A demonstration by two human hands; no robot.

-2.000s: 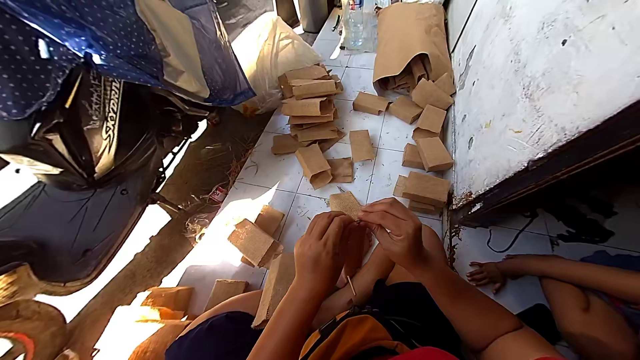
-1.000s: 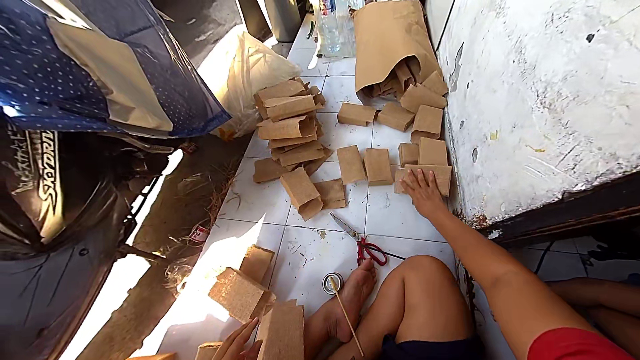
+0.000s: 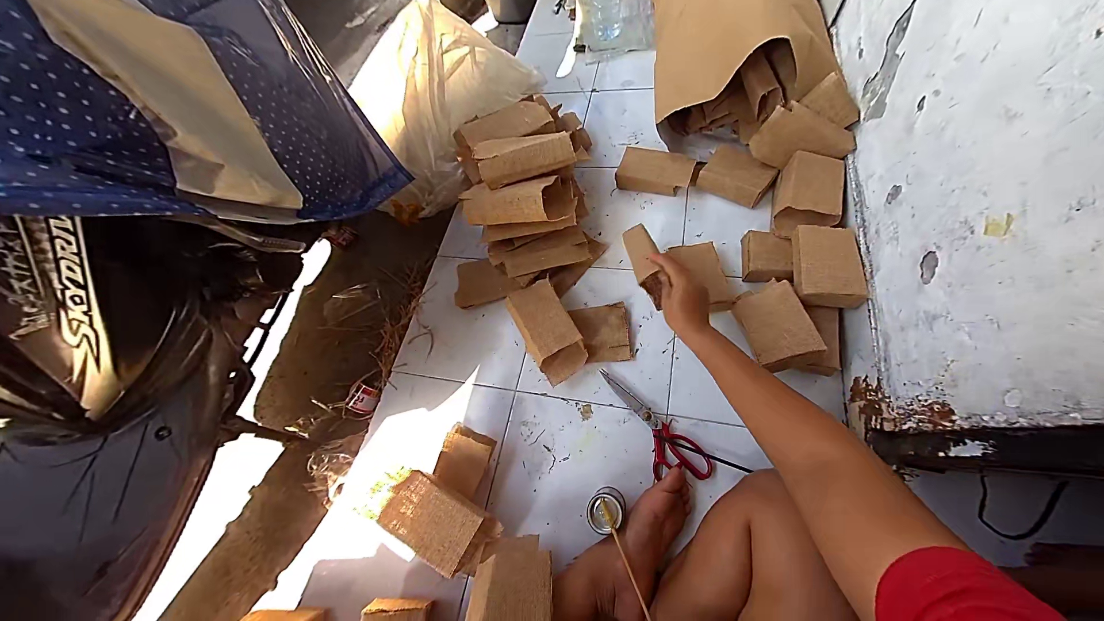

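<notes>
My right hand (image 3: pixel 682 296) grips a small brown paper packet (image 3: pixel 642 256) above the tiles, with another flat packet (image 3: pixel 703 269) just beside it. My left hand is out of view. Scissors with red handles (image 3: pixel 662 431) lie with their blades toward the upper left, near my foot. Next to the foot stands a small open tin (image 3: pixel 605 511) with a thin stick (image 3: pixel 628 573) in it. A loose heap of brown packets (image 3: pixel 526 159) lies left of centre. Several more packets (image 3: pixel 776 323) lie along the wall at the right.
A large brown paper bag (image 3: pixel 742 52) with packets in its mouth lies at the top. A whitish plastic bag (image 3: pixel 440 95) stands left of it. A parked motorbike (image 3: pixel 112 345) is at the left, a peeling white wall (image 3: pixel 983 216) at the right. More packets (image 3: pixel 435 517) lie at the lower left.
My right hand has moved from the packets by the wall to one nearer the middle and now grips it. My left hand, seen at the bottom a second ago, has left the view.
</notes>
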